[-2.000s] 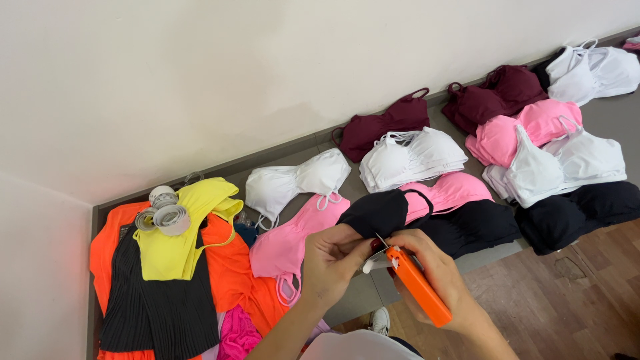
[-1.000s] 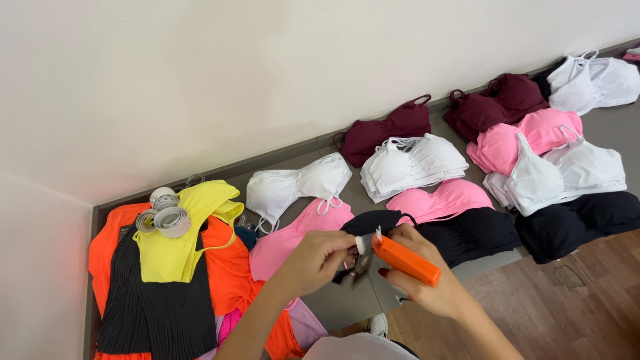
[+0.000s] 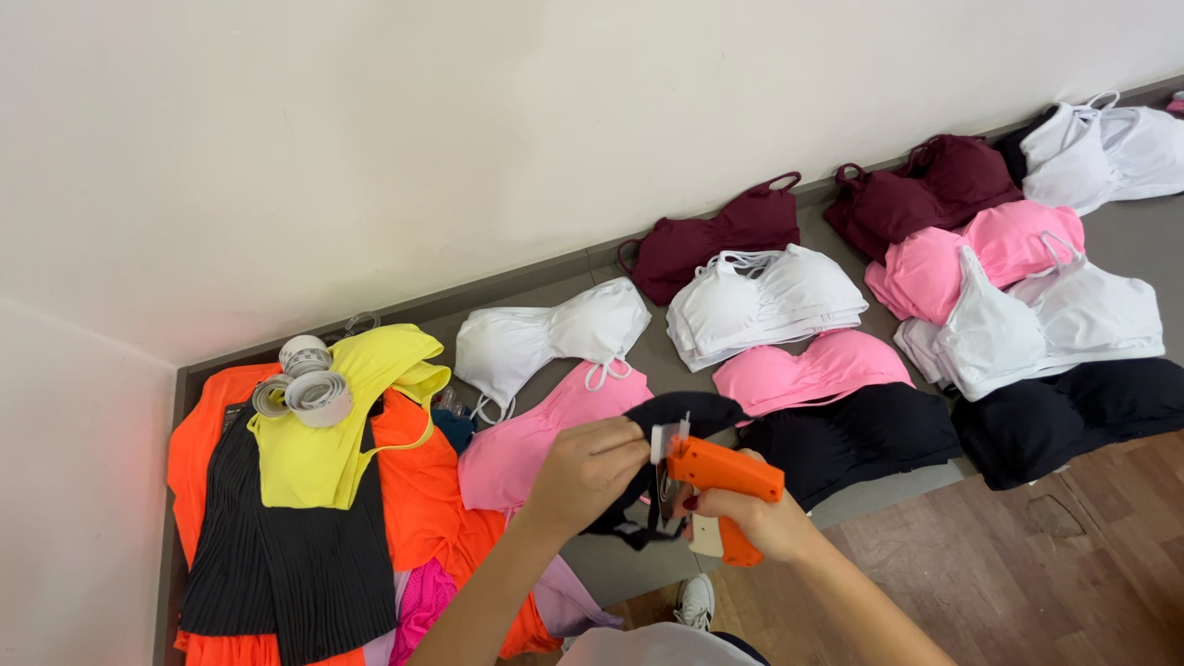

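My right hand (image 3: 754, 509) grips an orange tagging gun (image 3: 726, 472), its needle end pointing up and left. A black bra top (image 3: 689, 413) hangs from my left hand (image 3: 592, 467), whose fingers pinch its fabric. Between the hands, a small white tag (image 3: 659, 444) is close to the gun's needle; whether the needle passes through it cannot be told. Behind and around the hands lie a pink top (image 3: 546, 425), a white top (image 3: 555, 333) and a black padded top (image 3: 851, 439).
Rolls of printed tape (image 3: 319, 398) rest on a yellow top (image 3: 305, 462), over black pleated fabric (image 3: 324, 555) and orange garments (image 3: 416, 481). Stacked white (image 3: 763, 301), maroon (image 3: 721, 231) and pink tops (image 3: 814, 370) line the grey bench (image 3: 624, 564) along the wall. A shoe (image 3: 696, 601) stands below.
The tagging gun has turned from slanting down-right to a more upright hold, with its handle now showing. The black top, spread out beside the gun two seconds ago, now hangs lower beneath my left hand.
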